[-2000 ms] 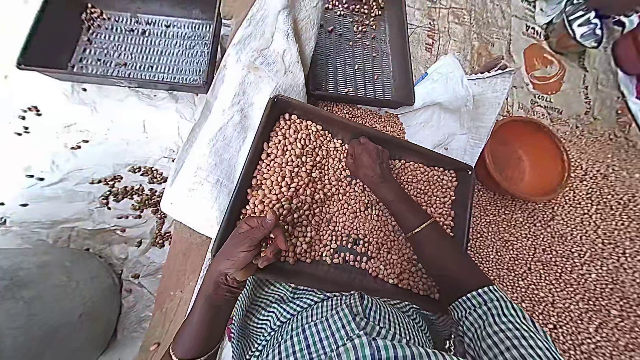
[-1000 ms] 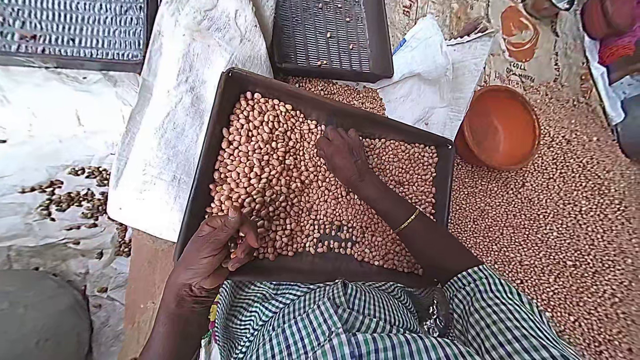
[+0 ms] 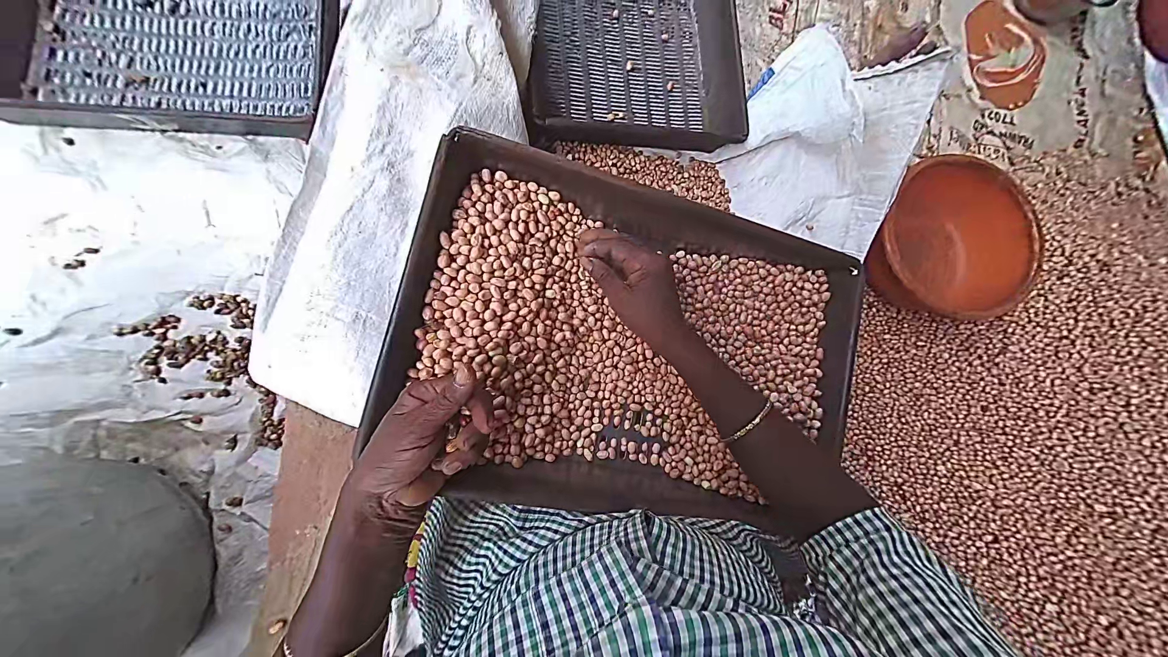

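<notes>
A dark rectangular tray (image 3: 639, 201) lies tilted across my lap, filled with reddish-pink shelled peanuts (image 3: 511, 274). A small patch of its slotted bottom shows near the lower middle. My left hand (image 3: 429, 433) is at the lower left corner of the tray, fingers curled over the nuts; whether something is between them cannot be told. Over the upper middle of the tray is my right hand (image 3: 634, 278), its thumb and fingertips bent close together at the surface of the nuts. Whether it pinches a nut is too small to see.
Beyond the tray are a second slotted tray (image 3: 630, 64) and another at upper left (image 3: 173, 73). An orange bowl (image 3: 958, 237) stands by a wide spread of peanuts (image 3: 1022, 438) at right. White sacking (image 3: 392, 182), dark discarded nuts (image 3: 214, 342) and a grey rounded object (image 3: 91, 547) lie left.
The fingers of my right hand have changed their bend over the nuts. My left hand remains at the tray's lower left. The view has shifted somewhat.
</notes>
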